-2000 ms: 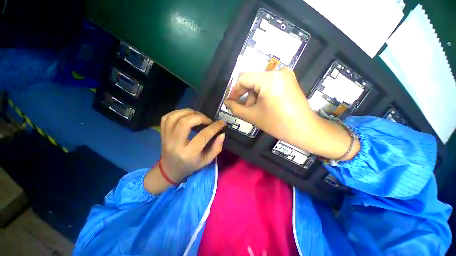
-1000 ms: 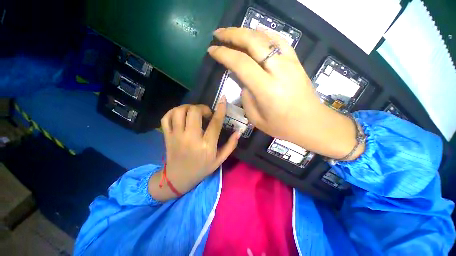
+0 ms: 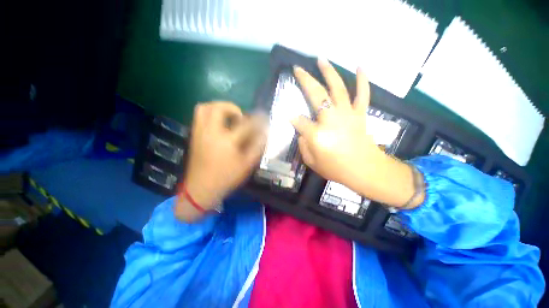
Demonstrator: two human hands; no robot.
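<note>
The black foam tray (image 3: 308,207) lies across in front of me, with open phone bodies in its pockets. The leftmost phone body (image 3: 283,129) has a bright silvery interior. My right hand (image 3: 337,126) is over that phone's right side, fingers spread, with nothing seen in it. My left hand (image 3: 226,150) is at the phone's left edge, blurred, with its fingertips bent together; whether it pinches something cannot be told. Another phone body (image 3: 343,197) is partly under my right hand and wrist.
White sheets with toothed edges (image 3: 481,90) lie beyond the tray on the green surface (image 3: 162,78). A lower black tray with several phones (image 3: 162,157) stands at the left. Cardboard-coloured boxes (image 3: 27,274) are at the lower left.
The view has shifted, showing more white sheets at the top. My left hand has moved up and left from the phone's lower end. My right hand's fingers have spread and point away from me.
</note>
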